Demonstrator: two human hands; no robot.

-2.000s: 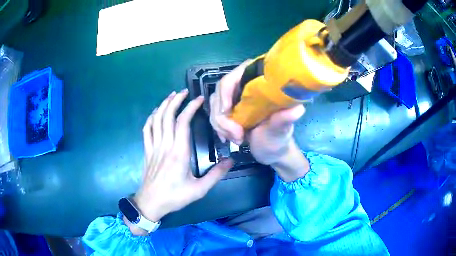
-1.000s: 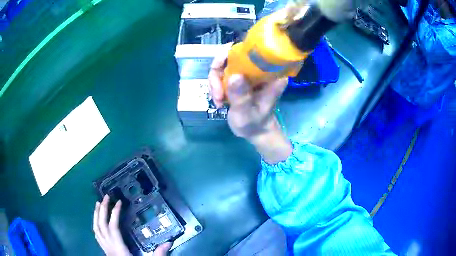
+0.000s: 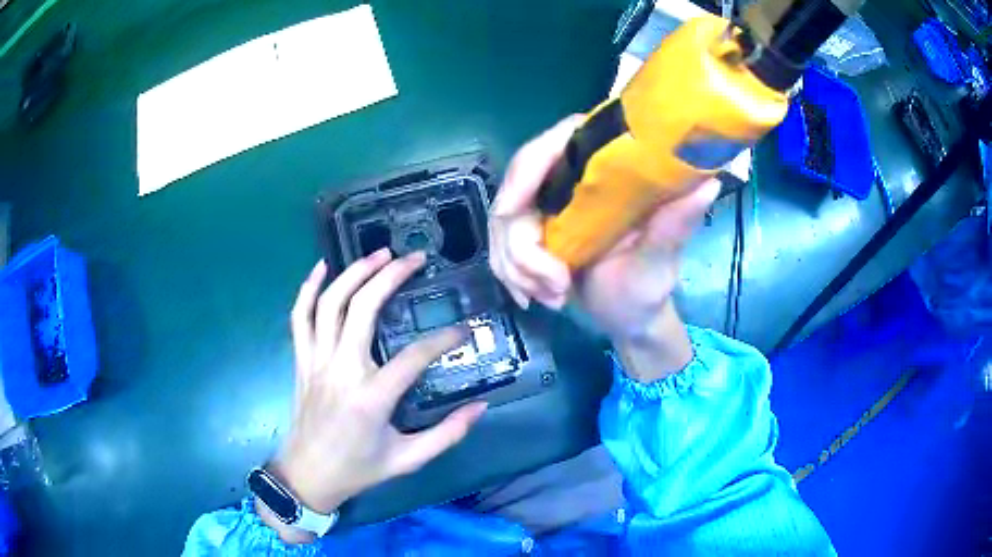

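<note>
The open black device housing (image 3: 419, 234) lies in its dark holding fixture (image 3: 541, 380) on the green bench, with silvery-white patches in its lower half. My left hand (image 3: 364, 375) lies over the housing's left side, fingers spread, fingertips on its middle and lower half. My right hand (image 3: 598, 245) is closed around the yellow-orange electric screwdriver (image 3: 658, 125) just right of the housing. The driver's tip is hidden by my right hand.
A cream-white paper sheet (image 3: 267, 93) lies beyond the fixture. A small blue bin (image 3: 82, 326) with dark contents is at far left. A blue bin (image 3: 854, 136) stands at right. The screw feeder (image 3: 659, 24) is partly hidden behind the screwdriver. A dark cable crosses at right.
My right hand has brought the screwdriver from over the screw feeder back beside the housing. The view has swung back left. My left hand is still at the housing, now reaching further over it.
</note>
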